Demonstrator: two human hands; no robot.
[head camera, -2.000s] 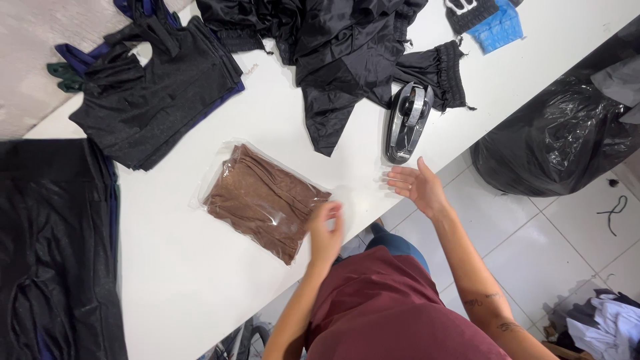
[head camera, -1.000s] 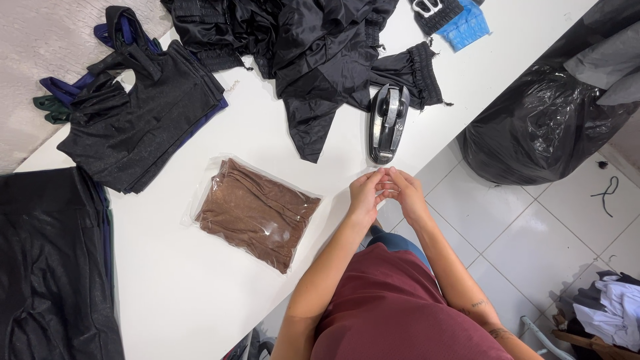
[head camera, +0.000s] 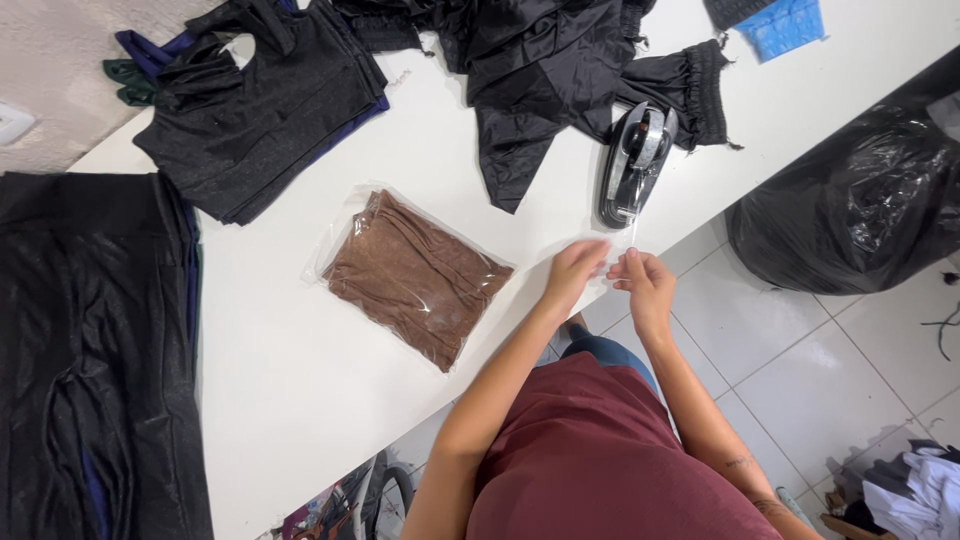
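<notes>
A black tape dispenser (head camera: 637, 169) with a roll of clear tape stands near the table's edge. Just below it, my right hand (head camera: 646, 281) pinches a thin strip of clear tape (head camera: 635, 231) that runs up toward the dispenser. My left hand (head camera: 577, 274), slightly blurred, is beside it with fingers apart, and nothing shows in it. Left of both hands, a brown folded garment in a clear plastic bag (head camera: 420, 277) lies flat on the white table (head camera: 300, 420), touched by neither hand.
Black garments (head camera: 525, 75) lie behind the dispenser. Stacked dark tops (head camera: 255, 112) and black leggings (head camera: 90, 337) are at the left. A blue item (head camera: 784, 26) lies at the back. Right of the table, a black plastic bag (head camera: 855, 195) stands on the tiled floor, with a clothes pile (head camera: 915, 487) nearer.
My hands, apart two seconds ago, came together below the dispenser and are now slightly apart there. A tape strip now shows at my right fingers. The bagged garment remains on the table.
</notes>
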